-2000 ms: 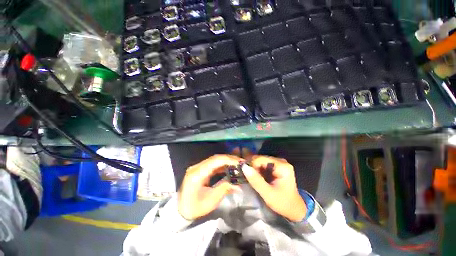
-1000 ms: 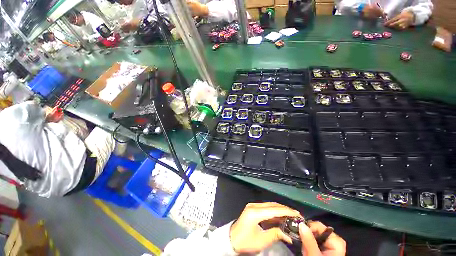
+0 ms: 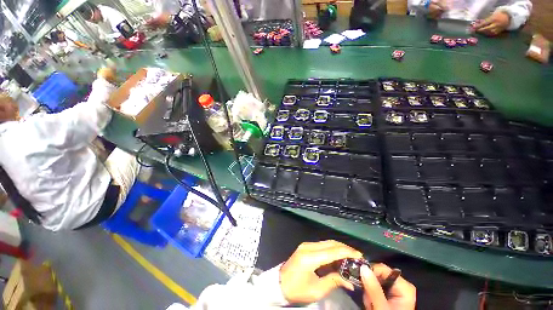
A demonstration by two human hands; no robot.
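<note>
My left hand [image 3: 315, 272] grips a small square module [image 3: 353, 271] with a silver rim and dark centre, held over my lap below the bench edge. My right hand [image 3: 390, 289] has its fingers on the module's right side. A dark, thin rear end of a tool [image 3: 393, 277] sticks out from my right hand; its tip is hidden. Two black component trays lie on the bench, the left tray [image 3: 291, 177] and the right tray [image 3: 436, 209]. Both hold square modules in some pockets.
A green reel [image 3: 253, 130], a bottle with an orange cap [image 3: 209, 108] and a black box-like device [image 3: 176, 121] stand left of the trays. A black cable hangs over the blue bin [image 3: 182, 221]. A person in white [image 3: 57, 163] sits at left. Pink-red parts [image 3: 273, 36] lie across the bench.
From two seconds ago, the view has swung left and up. Over the last second, the person at left has reached an arm to the cardboard box. My hands still hold the module.
</note>
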